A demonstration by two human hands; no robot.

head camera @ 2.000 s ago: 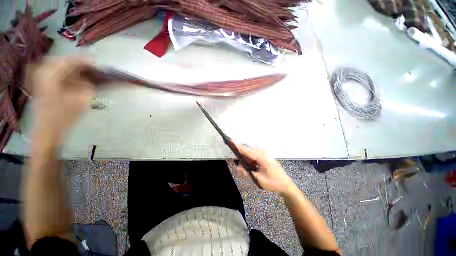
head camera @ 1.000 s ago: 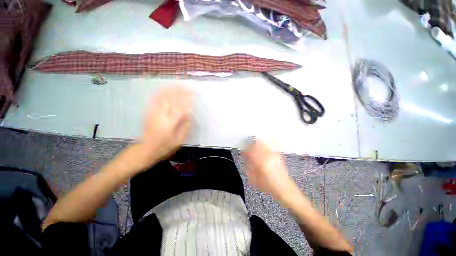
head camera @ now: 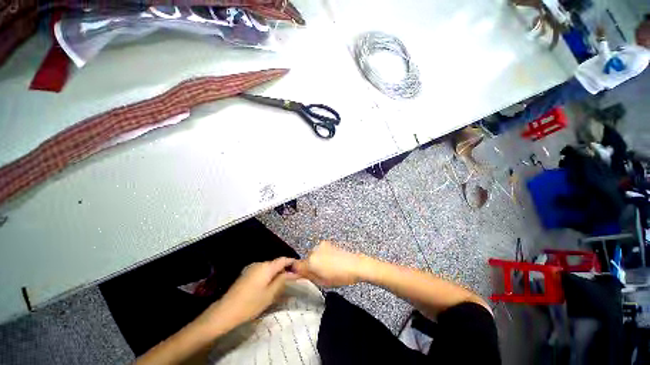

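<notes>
My left hand (head camera: 254, 289) and my right hand (head camera: 329, 265) meet at their fingertips over my lap, below the table edge. The fingers are pinched together; whatever is between them is too small to see. A reddish-brown checked band (head camera: 135, 112) lies on the table, its pointed end to the right, its left end cut off by the picture's edge. Pale lining (head camera: 152, 127) shows along its lower edge. Black-handled fabric shears (head camera: 308, 114) lie at its right end, blade tips close to or under the band.
A coil of grey-white thread or cord (head camera: 388, 64) lies right of the shears. A clear plastic bag (head camera: 164, 30), a red piece (head camera: 51, 70) and stacked bands (head camera: 235, 3) are at the back. Red stools (head camera: 529, 281) stand on the speckled floor at right.
The view has swung right. The band and shears, held two seconds ago, lie on the table. My hands have come together over my lap.
</notes>
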